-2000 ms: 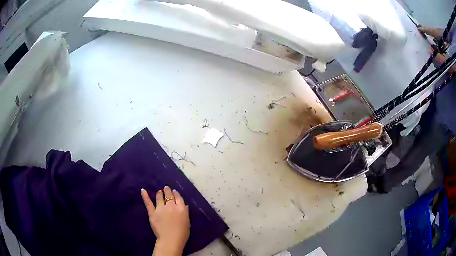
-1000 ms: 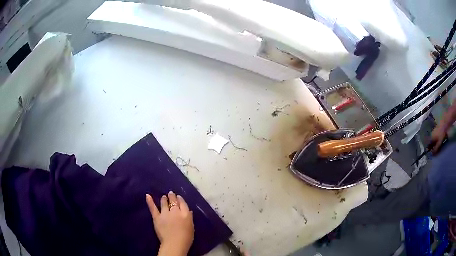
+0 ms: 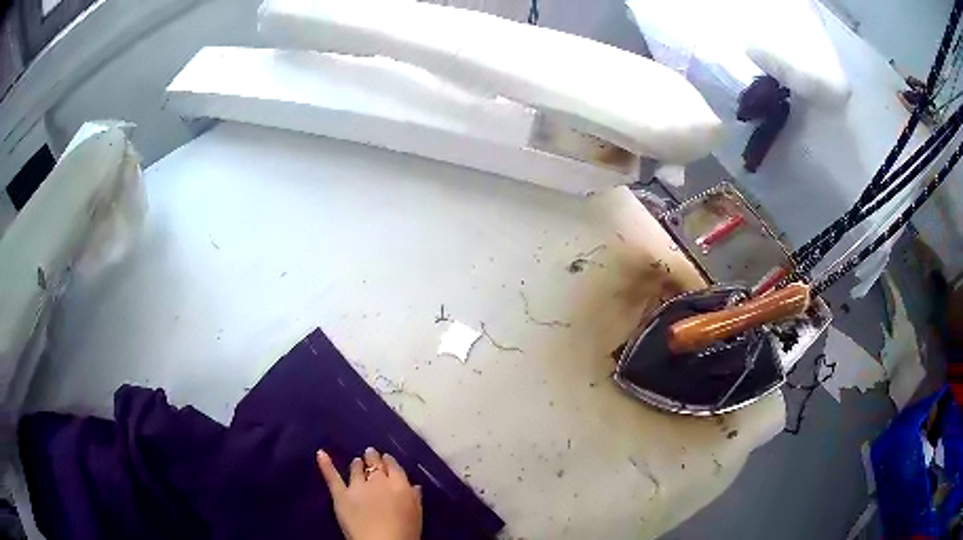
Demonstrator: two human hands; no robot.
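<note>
A dark purple garment (image 3: 180,464) lies bunched at the lower left, its flat end reaching right to a straight edge with a pale dashed line beside it. My left hand (image 3: 378,498) lies palm down on this flat part, fingers spread, a ring on one finger. It is cut off at the wrist by the bottom edge of the picture. My right hand is out of the picture. The garment's lower corner reaches almost to the bottom edge.
A steam iron (image 3: 713,348) with a wooden handle stands at right, beside a metal rest (image 3: 755,248). A small white scrap (image 3: 458,340) and thread ends lie on the table (image 3: 317,243). Padded arms stand at the far side (image 3: 486,63) and left (image 3: 63,227). Black-and-white cords hang at right.
The view has tilted up, so garment and left hand sit lower. The dark blade at the garment's lower corner and the fingertip seen near it one second ago are out of view.
</note>
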